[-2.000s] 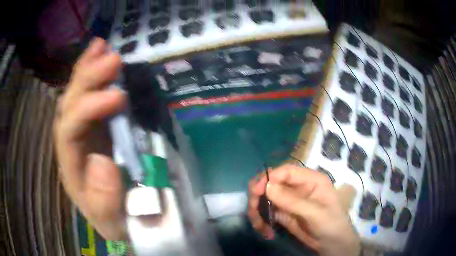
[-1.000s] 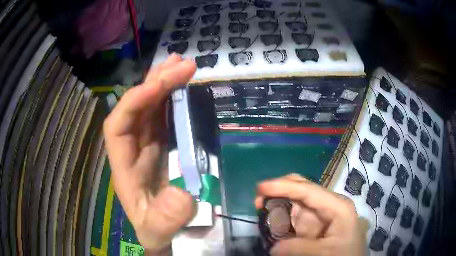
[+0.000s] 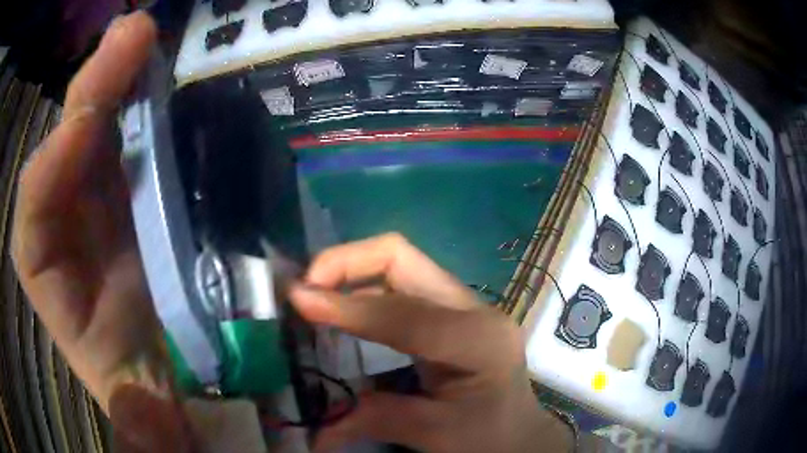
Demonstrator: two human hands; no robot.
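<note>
The test fixture stands at the left, with a long grey lever [image 3: 164, 239], a black upper part and green tape [image 3: 257, 354] around it. The white contact block [image 3: 221, 425] is below the tape, blurred and cut by the lower edge. My left hand [image 3: 80, 239] is around the lever's left side, fingers up by its top. My right hand [image 3: 416, 327] is right beside the fixture, thumb and finger together. A dark speaker unit [image 3: 310, 389], seen edge-on and mostly hidden, is in it. A thin black and reddish lead [image 3: 345, 403] loops between hand and fixture.
A foam tray [image 3: 549, 363] of speakers lies at the right, with one tan empty pocket and yellow and blue dots. Stacked trays [image 3: 380, 88] stand at the back. The green mat [image 3: 425, 208] and a white pad [image 3: 380, 356] lie between.
The view has shifted, so the fixture shows nearer and further left. My right hand has moved in against the fixture, and the speaker has turned from face-on to edge-on.
</note>
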